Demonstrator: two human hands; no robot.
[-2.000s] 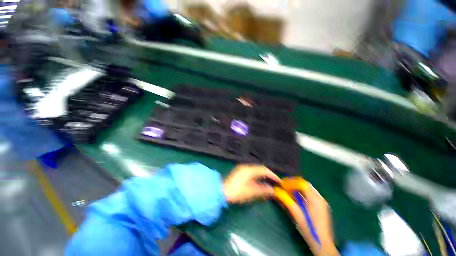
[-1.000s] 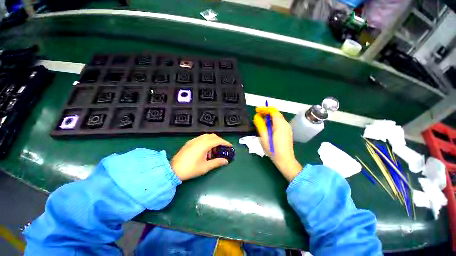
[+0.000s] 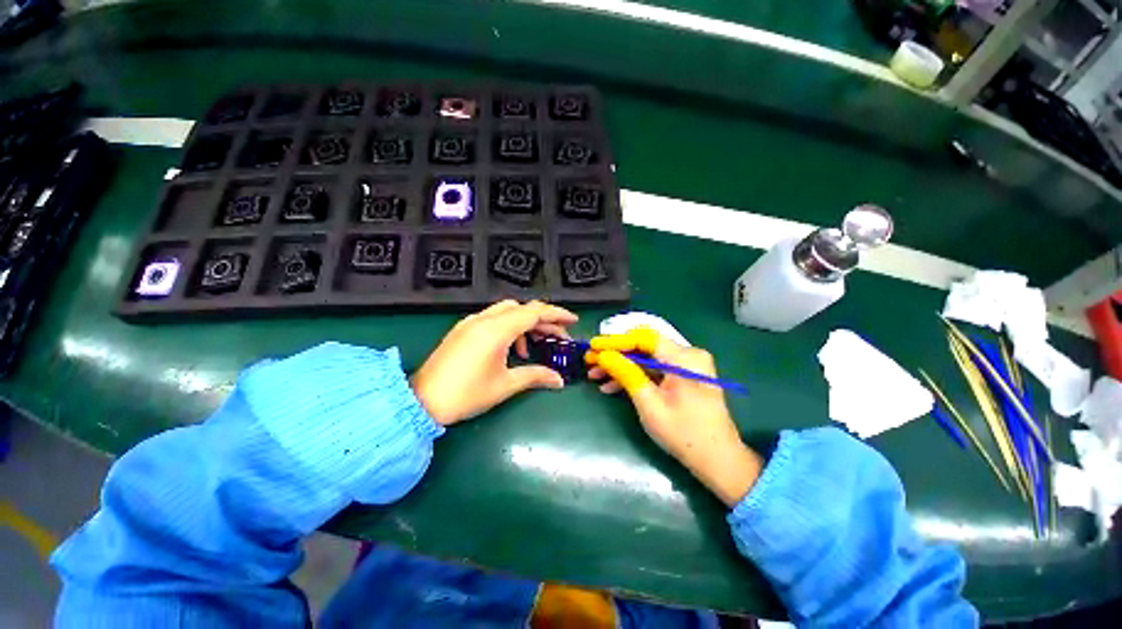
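My left hand [image 3: 487, 360] holds a small glossy black module [image 3: 560, 356] between thumb and fingers, just in front of the foam tray. My right hand [image 3: 671, 396] has yellow-orange finger cots and grips a thin blue swab stick [image 3: 704, 375]. The stick's inner end is at the module's right side; whether its tip touches is hidden by the fingers. A white wipe [image 3: 648, 327] shows behind the right fingers. The black foam tray [image 3: 369, 299] has rows of square pockets with dark modules, a few light-faced, and some pockets without one.
A white bottle [image 3: 787, 290] with its round lid flipped open stands right of the tray. A flat wipe [image 3: 871, 386], loose swab sticks [image 3: 999, 412] and crumpled wipes [image 3: 999, 302] lie at right. Black trays [image 3: 55, 240] are at far left. A small tub [image 3: 915, 64] stands at the back.
My right hand has moved from near the tray edge and wipe down-left to the module, and the stick has turned from upright to nearly level. My left hand still holds the module. The camera view has shifted.
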